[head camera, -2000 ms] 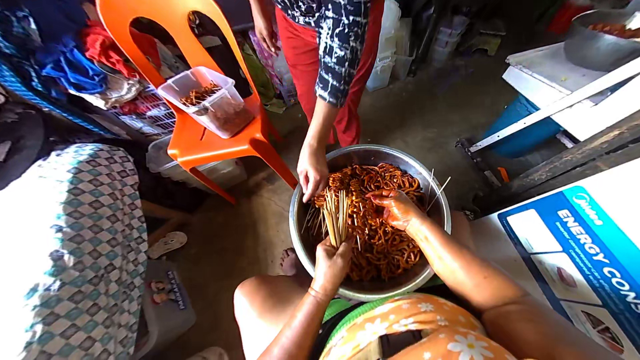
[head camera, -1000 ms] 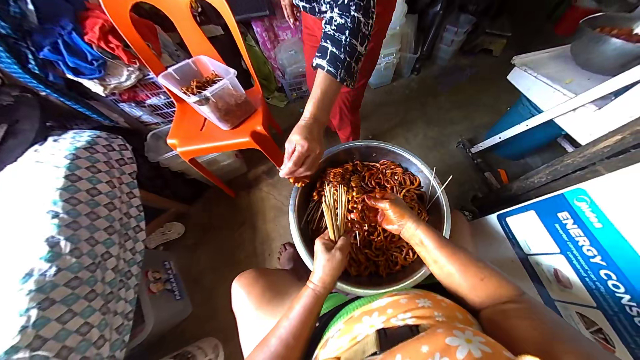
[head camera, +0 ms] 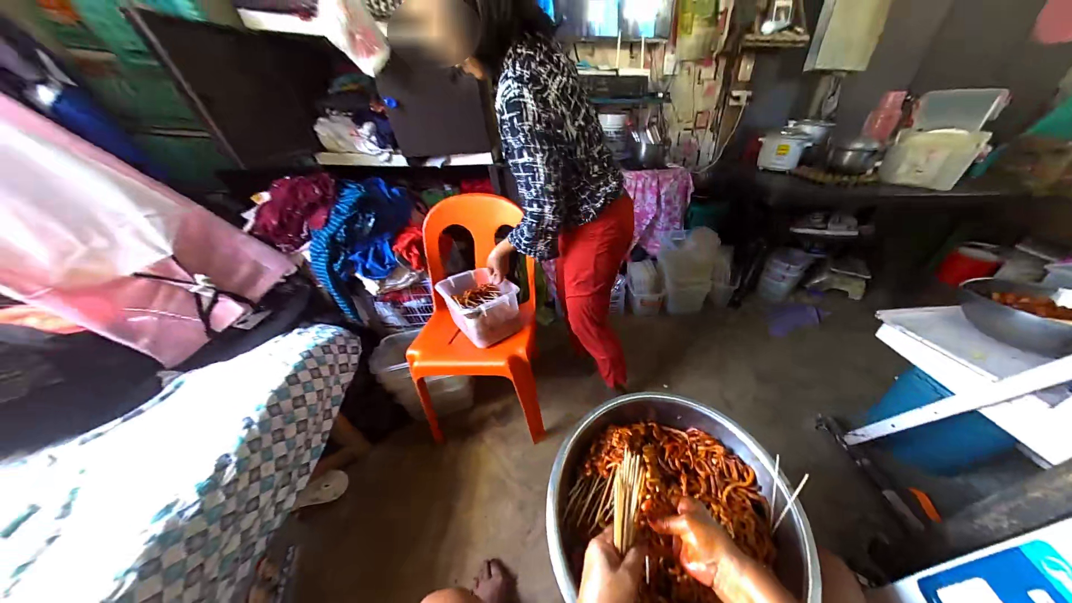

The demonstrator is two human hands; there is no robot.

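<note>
A big round metal basin [head camera: 578, 452] full of red-sauced, coiled food pieces [head camera: 712, 469] is low in front of me. My left hand [head camera: 611, 569] grips a bundle of thin wooden sticks [head camera: 628, 494], which point up over the food. To its right, my right hand [head camera: 699, 540], stained with sauce, is among the pieces beside the bundle; whether its fingers hold one cannot be told. More sticks [head camera: 590, 502] lie at the basin's left side, and a couple lean on its right rim. A clear plastic tub [head camera: 486, 322] with skewered food sits on an orange chair.
A person [head camera: 561, 151] in red trousers stands beside the orange chair [head camera: 469, 356], one hand at the tub. At left is a bed with a checked cover [head camera: 276, 419]. On the right, a metal pan [head camera: 1013, 322] of food rests on a white table [head camera: 921, 331].
The other person's hand has moved from the basin to the tub on the chair. My left hand still holds the sticks. The view has tilted up.
</note>
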